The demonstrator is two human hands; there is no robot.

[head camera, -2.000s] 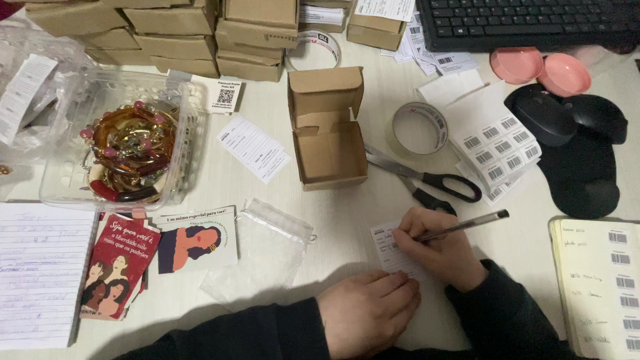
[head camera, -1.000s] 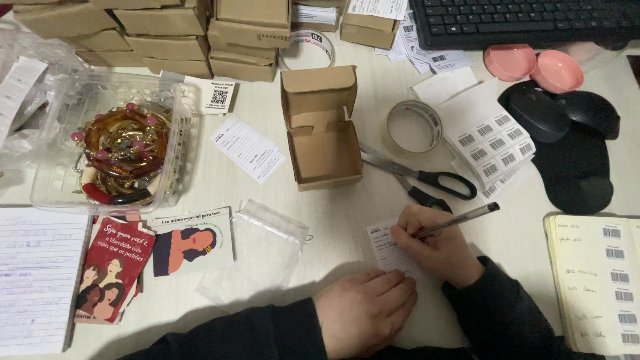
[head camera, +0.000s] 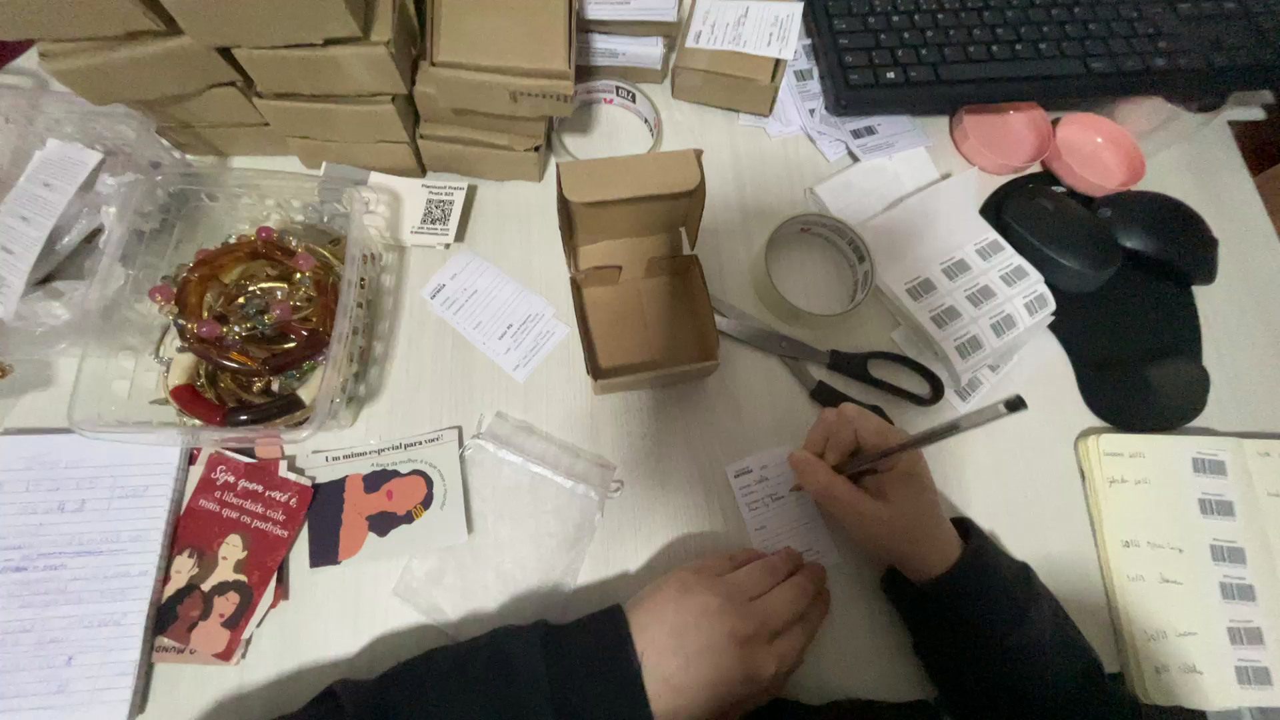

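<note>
A small printed paper slip with handwriting lies near the bottom middle. My left hand rests flat, its fingertips on the slip's lower end. My right hand grips a ballpoint pen, the tip hidden by the fingers at the slip's right side. Just above are black-handled scissors, their blade tips partly behind an open small cardboard box. Left of my left hand lies a sheer organza pouch. More printed slips lie left of the box.
A clear plastic container of bangles stands left, above illustrated cards and a lined notebook. Stacked cardboard boxes, tape rolls, barcode stickers, a keyboard, a black mouse and an open notebook surround the work area.
My right hand and pen have shifted slightly over the slip, where more handwriting shows. My left hand stays on its lower end.
</note>
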